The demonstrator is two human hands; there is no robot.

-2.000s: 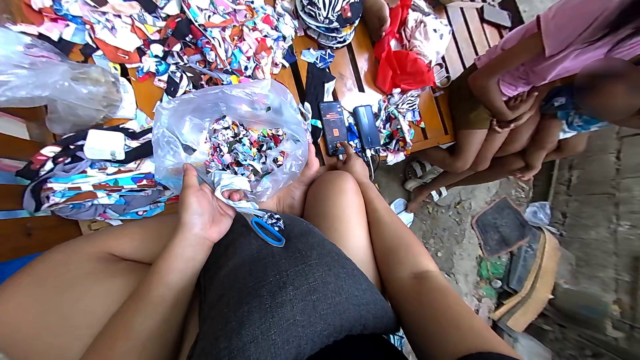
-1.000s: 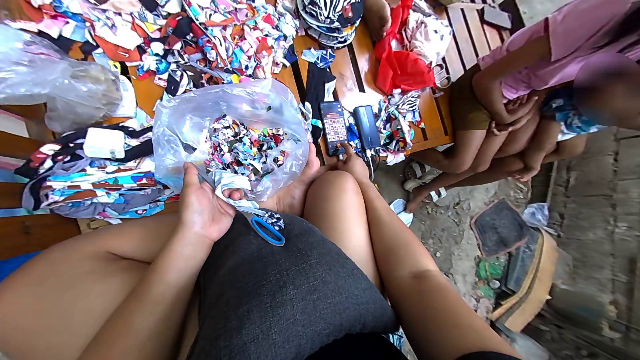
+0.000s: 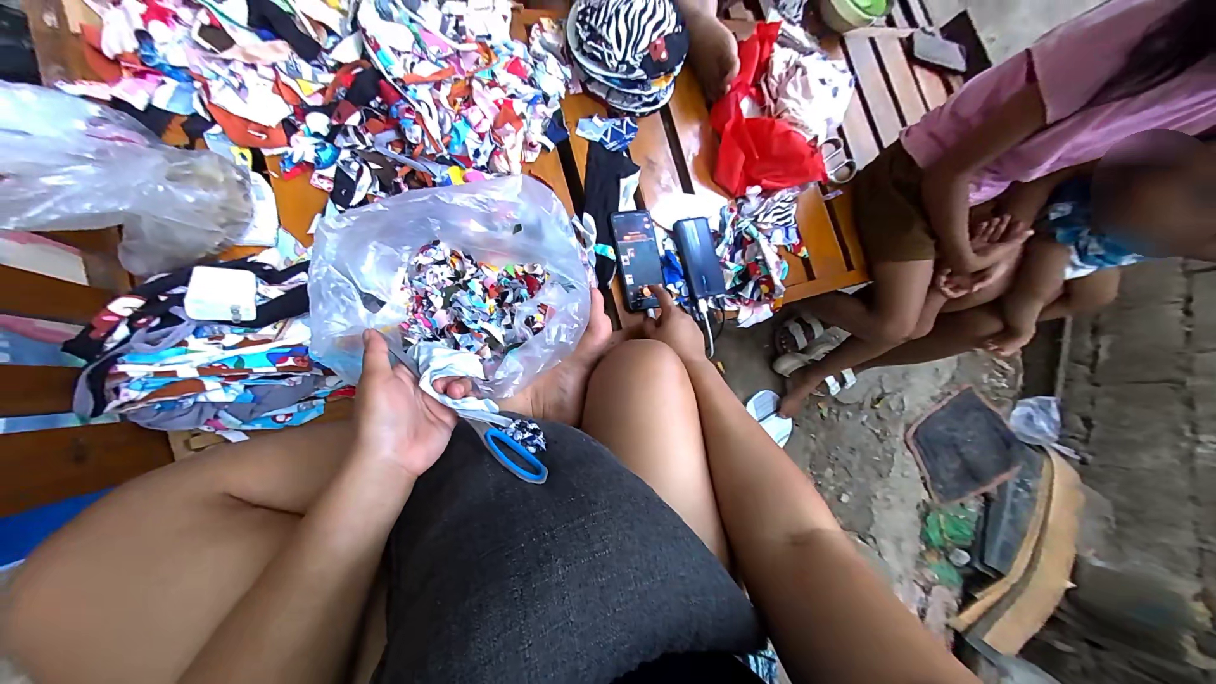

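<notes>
My left hand (image 3: 404, 408) holds a piece of white fabric (image 3: 454, 369) at the near edge of a clear plastic bag (image 3: 351, 247). The bag lies open with small cut fabric scraps (image 3: 475, 304) in it. Scissors with a blue handle (image 3: 516, 454) lie on the dark cloth over my lap, their blades hidden by the fabric. My right hand (image 3: 676, 328) reaches to the lower end of a smartphone (image 3: 636, 252) with a lit screen, a finger at its edge. Just right of the phone is a black power bank (image 3: 699, 256) with a white cable.
A large heap of fabric scraps (image 3: 380, 95) covers the slatted wooden table. Stacked cloth pieces (image 3: 228, 370) and another plastic bag (image 3: 123, 180) lie at left. Folded zebra-print cloth (image 3: 627, 47) and red fabric (image 3: 760, 123) are at the back. A person holding a child (image 3: 988, 218) sits at right.
The phone's screen has changed its display. My left hand stays at the bag with the white fabric, and my right hand remains by the phone.
</notes>
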